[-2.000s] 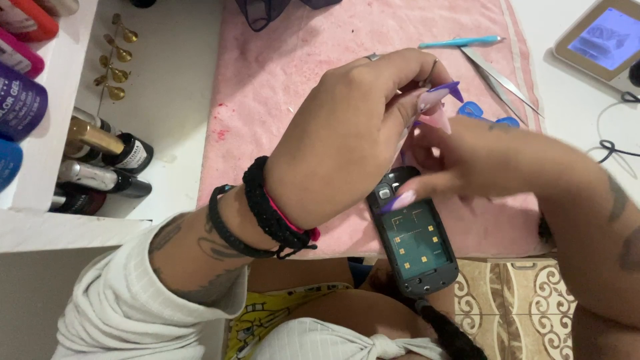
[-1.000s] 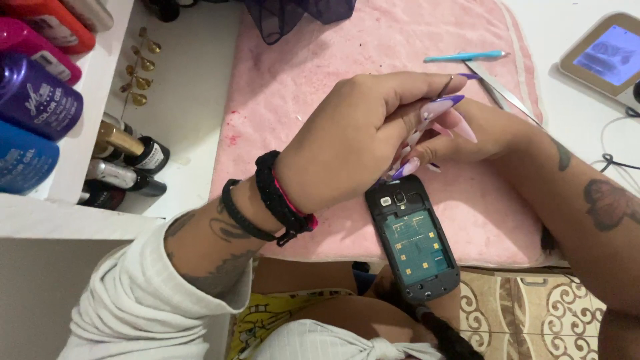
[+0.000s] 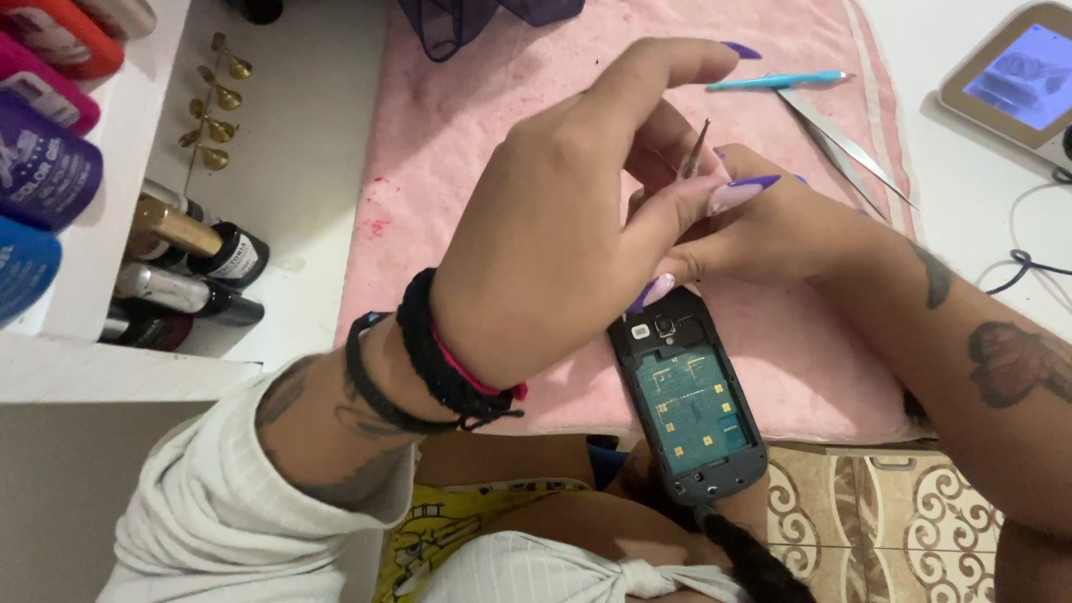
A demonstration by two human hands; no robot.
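My left hand (image 3: 561, 201) reaches over the pink towel (image 3: 494, 109), thumb and fingers around a thin metal-tipped tool (image 3: 695, 151). My right hand (image 3: 754, 218) meets it from the right, its thumb near the top end of a phone with its back cover off (image 3: 691, 402). The phone's green circuit board shows, and its lower end hangs past the towel's front edge. What my right fingers hold is hidden behind my left hand. A light-blue pen-like tool (image 3: 779, 80) and metal tweezers (image 3: 837, 146) lie on the towel beyond my right hand.
Nail polish bottles (image 3: 239, 255) and a gold leaf ornament (image 3: 213, 109) are at the left, beside a shelf (image 3: 117, 167) of coloured bottles. Dark sheer fabric (image 3: 494, 17) lies at the towel's back. A device with a lit screen (image 3: 1017, 79) and a black cable (image 3: 1026, 264) are at the right.
My left index finger has lifted away from my thumb, and the thin tool's metal tip now shows. My right hand, over the phone's upper part two seconds ago, has drawn back beyond its top end.
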